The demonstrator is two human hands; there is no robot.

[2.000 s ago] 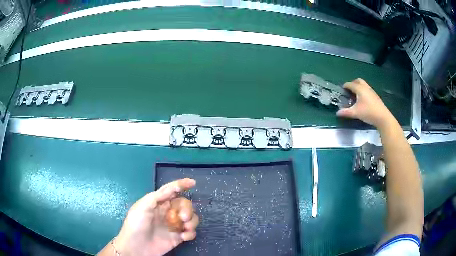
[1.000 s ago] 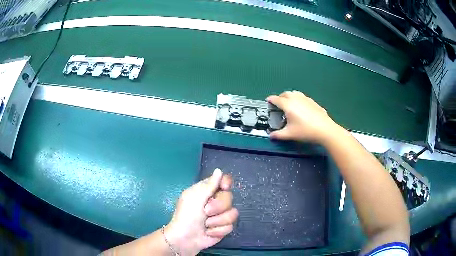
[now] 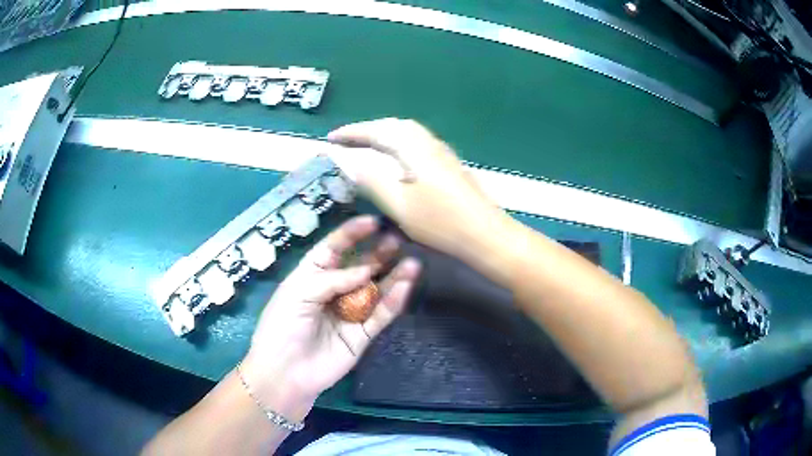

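Note:
A long grey multi-bay part (image 3: 254,240) lies diagonally across the view, left of the black tray, its lower end towards the left front. My right hand (image 3: 401,178) is closed around its upper right end; the fingertips are partly hidden and blurred. My left hand (image 3: 312,312) is palm up in front of the part, fingers curled around a copper-coloured ball (image 3: 358,303). The black tray (image 3: 436,378) lies below and right of my hands, partly covered by my right forearm, with fine specks on it.
Another multi-bay part (image 3: 245,85) lies on the green conveyor (image 3: 499,116) beyond the pale rail (image 3: 214,142). A standing multi-bay unit (image 3: 726,289) is at the right. A thin silver rod (image 3: 626,258) lies right of the tray. A white box-like panel (image 3: 31,151) is at the left.
My right hand has brought the grey part from the conveyor side over the rail to the left and near side, turning it diagonal. The left hand has opened somewhat, showing the copper ball.

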